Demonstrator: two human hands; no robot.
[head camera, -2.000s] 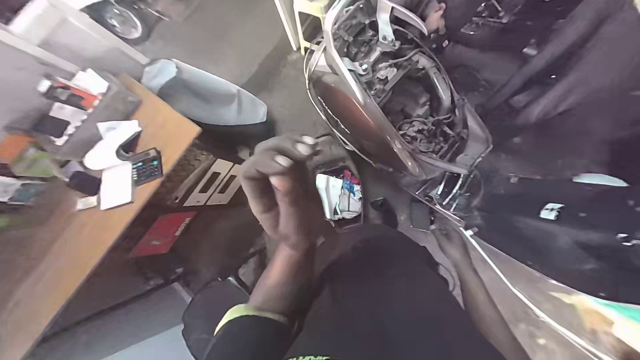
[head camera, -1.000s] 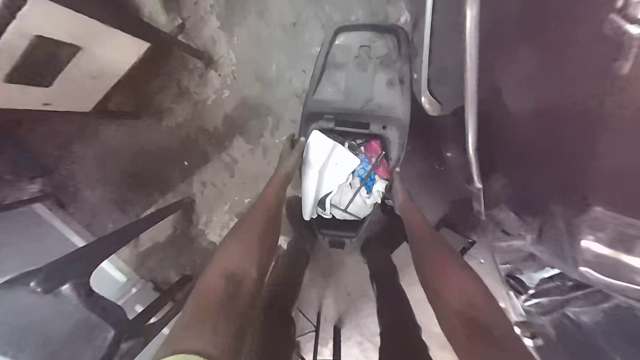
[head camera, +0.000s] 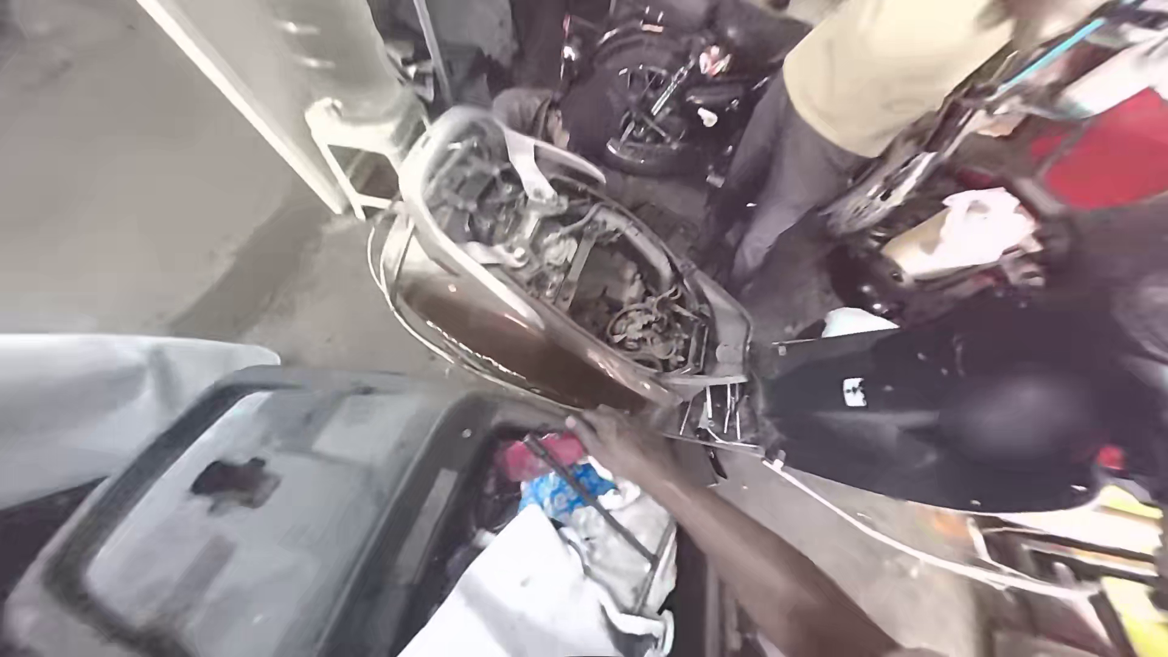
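My right hand (head camera: 625, 447) grips the rim of a grey plastic scooter under-seat storage box (head camera: 365, 511), near its upper corner. Inside the box lie a white sheet (head camera: 520, 593), a blue patterned cloth (head camera: 566, 488), a red cloth or packet (head camera: 543, 454) and a thin dark rod (head camera: 593, 511). My left hand is out of the frame. Just beyond the box stands a scooter (head camera: 547, 365) with brown side panels and its seat area uncovered, so that the frame and engine parts show.
A white plastic chair (head camera: 360, 137) stands behind the scooter. A person in a yellow shirt (head camera: 867, 73) is at the upper right, near a motorcycle wheel (head camera: 643, 91). The scooter's black front part (head camera: 912, 411) reaches right, above a white cable (head camera: 876, 538). A grey-white cover (head camera: 109, 401) lies at left.
The box was low between both hands over the floor; now it is raised beside the open scooter, with my right hand on its rim. The view has swung up. My left hand has left the frame.
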